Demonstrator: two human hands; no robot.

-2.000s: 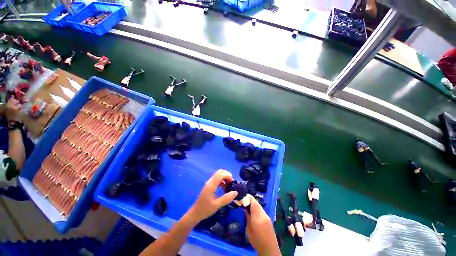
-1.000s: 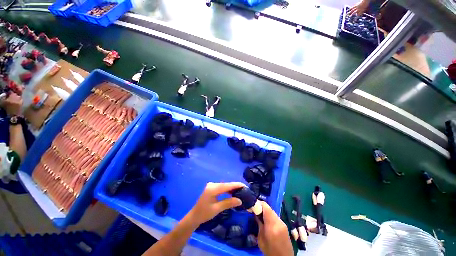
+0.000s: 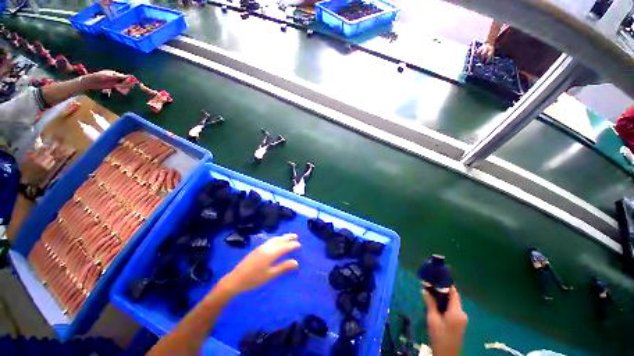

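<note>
My left hand (image 3: pixel 261 264) is open and empty over the middle of the blue parts tray (image 3: pixel 250 334), its fingers spread. Loose black moulded pieces (image 3: pixel 344 278) lie in clumps along the tray's sides. My right hand (image 3: pixel 445 323) is to the right of the tray, over the green belt. It holds a leg part with a black moulded piece (image 3: pixel 436 272) on it, upright, the black end away from me. Its lower part is hidden by the fingers. Other leg parts (image 3: pixel 403 337) lie right of the tray, partly cut off by the lower edge.
Flesh-coloured limbs (image 3: pixel 104 222) fill a second blue tray at left. Y-shaped subassemblies (image 3: pixel 267 144) and dark figure parts (image 3: pixel 548 270) lie on the belt (image 3: pixel 417 201). A metal post (image 3: pixel 518 111) rises beyond. Another person's arm (image 3: pixel 76 85) reaches over the belt, upper left. A white bag's edge shows lower right.
My hands have parted. My left hand let go and moved left over the tray; my right hand carried the black piece and leg part right, out over the belt. Another person's arm has reached in.
</note>
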